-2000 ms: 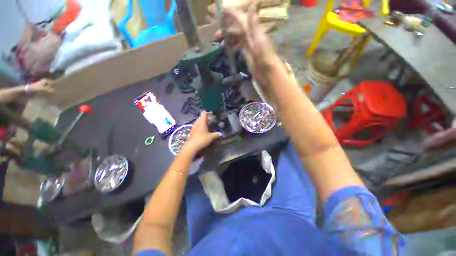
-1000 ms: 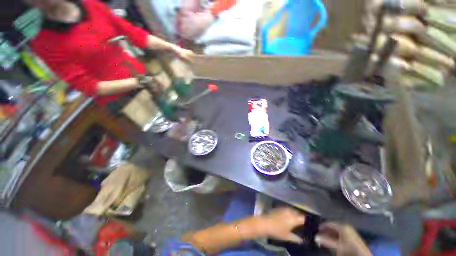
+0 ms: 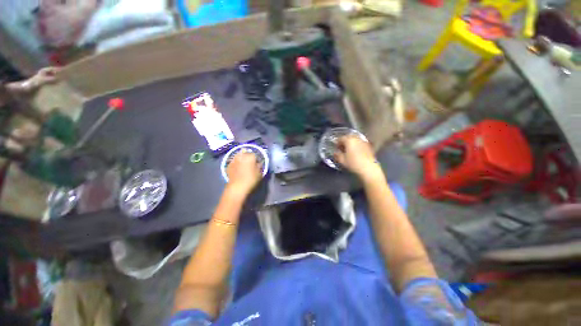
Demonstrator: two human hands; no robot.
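My left hand (image 3: 244,170) is in the left parts bowl (image 3: 224,167), a round bowl with a pale rim; its fingertips are down among the contents. My right hand (image 3: 354,155) is in the right parts bowl (image 3: 326,145), fingers down inside it. Whether either hand grips a piece is hidden. The dark green hand press (image 3: 294,118) stands between and behind the bowls, with its lever's red knob (image 3: 303,63) at the top. The whitish finished-parts sack (image 3: 271,237) hangs open at the table edge with dark contents.
A lit smartphone (image 3: 210,124) and a green ring (image 3: 197,156) lie left of the press. A spare bowl (image 3: 143,192) and a second press lever with red knob (image 3: 116,103) are farther left. A raised board (image 3: 185,57) borders the back. A red stool (image 3: 487,153) stands right.
The view has swung back right from the neighbour in red. Both hands have moved from over the sack at my lap up into the two bowls.
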